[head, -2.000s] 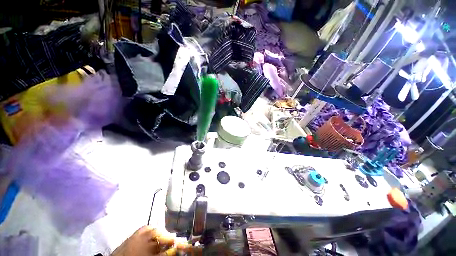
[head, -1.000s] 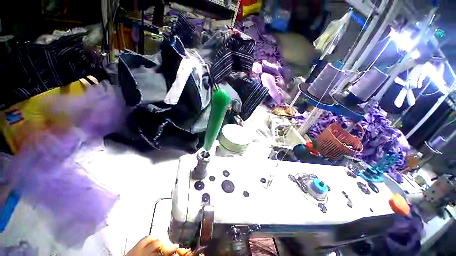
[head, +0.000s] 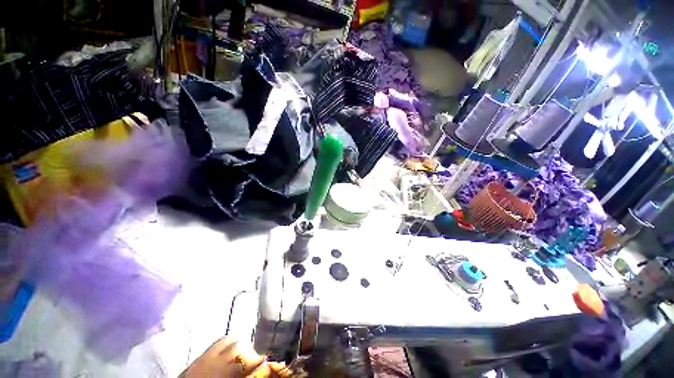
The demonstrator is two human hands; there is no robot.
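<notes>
The white sewing machine head [head: 384, 277] fills the lower centre, with black plugs and a blue knob [head: 468, 273] on top. A green-handled tool [head: 324, 177] stands in a grey holder at its left end. My left hand [head: 229, 360] is at the bottom edge, left of the needle area, partly cut off, its fingers bent toward the needle area. What it touches or holds cannot be made out. My right hand cannot be made out. A lit pinkish phone [head: 390, 362] shows under the machine arm. Sheer purple fabric [head: 111, 273] lies heaped at the left.
Behind the machine are a pale round container [head: 346, 204], an orange-red basket [head: 502, 209], denim garments [head: 222, 133] and ruffled purple fabric [head: 565, 199]. Thread cones [head: 484, 120] stand at the upper right. A yellow bag [head: 70, 159] is at the left. An orange piece [head: 589, 300] sits at the machine's right end.
The machine first shifted down and right in the view, then slightly right again. My left hand stays at the bottom edge beside the needle area; less of it shows than two seconds ago.
</notes>
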